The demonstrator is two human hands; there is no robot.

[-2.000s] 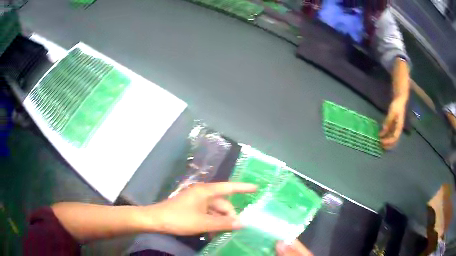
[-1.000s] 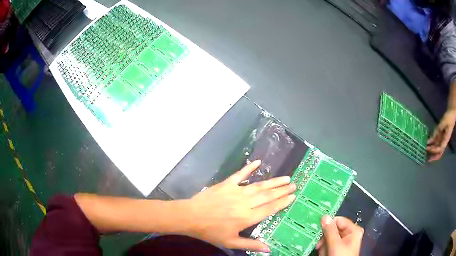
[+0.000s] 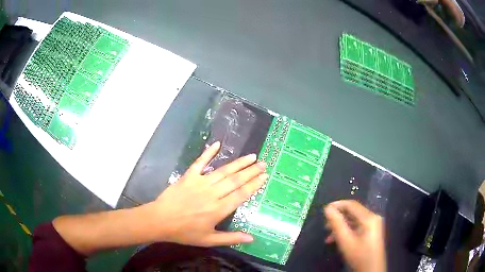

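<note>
A green PCB panel (image 3: 298,186) lies at a slant on the black work mat (image 3: 340,175), its hole rows on the left side and larger rectangles on the right, with glare near its lower end. My left hand (image 3: 212,196) is bare, palm down with fingers spread, its fingertips on the panel's left edge. My right hand (image 3: 356,228) is bare and somewhat blurred, just right of the panel over the mat, its thumb and fingers bent close together. Whether it holds a component cannot be told. Several tiny components (image 3: 353,187) lie on the mat above my right hand.
Glossy clear film (image 3: 228,133) lies left of the panel. More green panels (image 3: 80,79) lie on a white sheet (image 3: 133,122) at the left. Overlapping panels (image 3: 377,69) lie on the grey surface beyond. A black bin (image 3: 438,220) stands at right. Part of another person's hand (image 3: 452,10) shows at top right.
The view has shifted. The panel now lies flat under my left hand, where it was earlier tilted up. My right hand has left the panel's edge. The other person's hand has left the far panels.
</note>
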